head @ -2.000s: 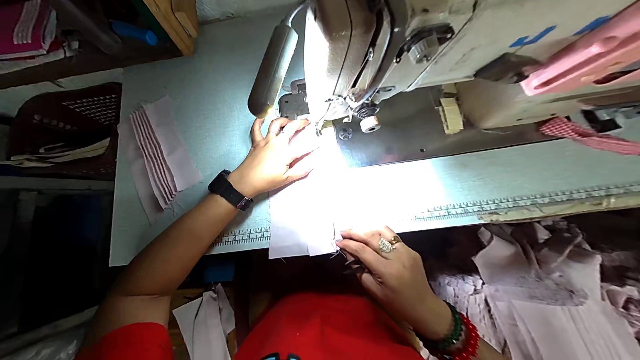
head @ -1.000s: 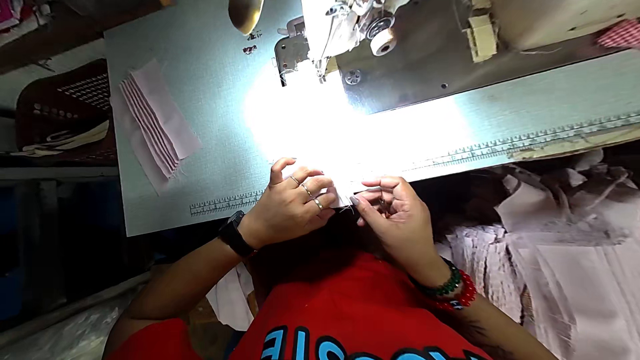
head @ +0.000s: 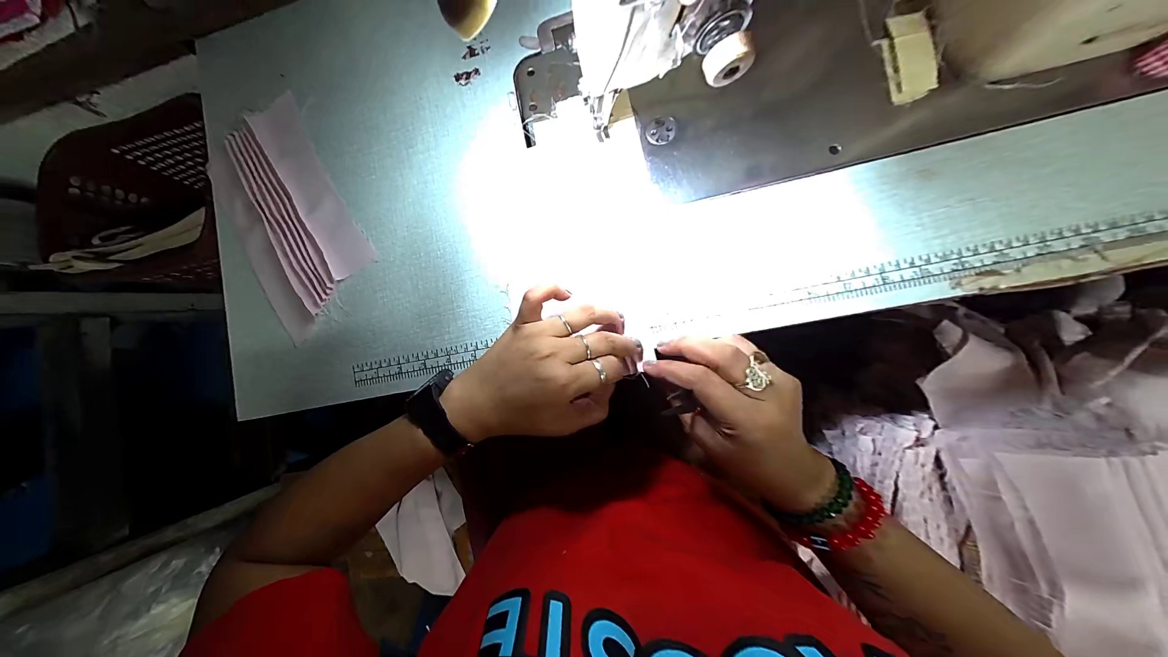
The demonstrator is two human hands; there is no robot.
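My left hand (head: 547, 370), with rings and a black wrist band, pinches the near edge of a pale fabric piece (head: 646, 351) at the table's front edge. Close on its right, my right hand (head: 739, 392) grips the same edge between thumb and finger; a small dark tool (head: 680, 401), perhaps thread snips, shows partly in its palm. Glare from the lamp washes out most of the fabric. Beyond the hands stands the sewing machine's needle and presser foot area (head: 600, 114). A pleated pink fabric piece (head: 292, 219) lies on the table at the left.
A printed measuring scale (head: 876, 278) runs along the front of the sewing table (head: 411, 182). A brown plastic basket (head: 137, 192) holds cloth strips at the left. Heaped pink fabric (head: 1049, 474) lies below the table at the right. A metal machine plate (head: 757, 137) is set in the tabletop.
My left hand has come back from beside the presser foot to the table's front edge, near my right hand. The fabric's near end is now between both hands. The view has shifted.
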